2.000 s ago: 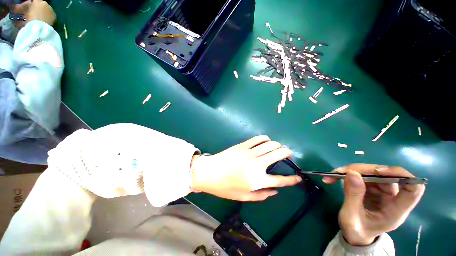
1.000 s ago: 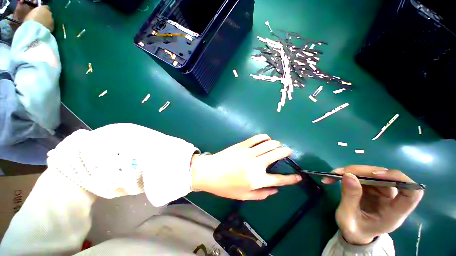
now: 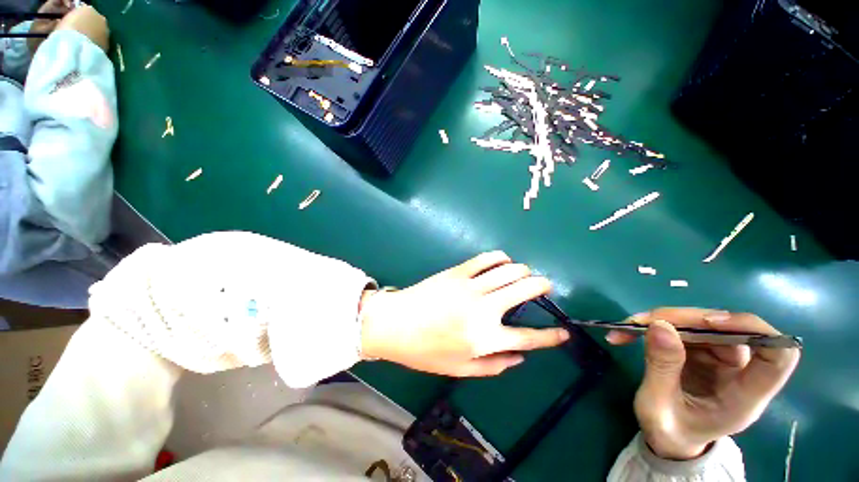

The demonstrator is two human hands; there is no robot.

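Observation:
A black phone middle frame (image 3: 556,411) lies slanted on the green bench in front of me, its end with small parts and an orange line at the lower left. My left hand (image 3: 461,318) lies on the frame's upper part, fingers spread, pressing it down and covering some of it. My right hand (image 3: 706,377) holds silver-grey tweezers (image 3: 697,334) nearly level, pointing left. The tweezer tip meets the frame's upper right edge beside my left index fingertip. Whether anything is between the tips is too small to tell.
A frame stack (image 3: 396,104) stands beyond my left hand. A pile of removed strips (image 3: 546,118) lies right of it, with single strips (image 3: 624,211) scattered around. More black stacks (image 3: 772,122) stand at right. A coworker's sleeve (image 3: 71,132) and hands are at upper left.
My right hand and the tweezers have tilted and shifted very slightly, the tip staying at the frame's edge. My left hand has not moved. The coworker's hands have shifted a little.

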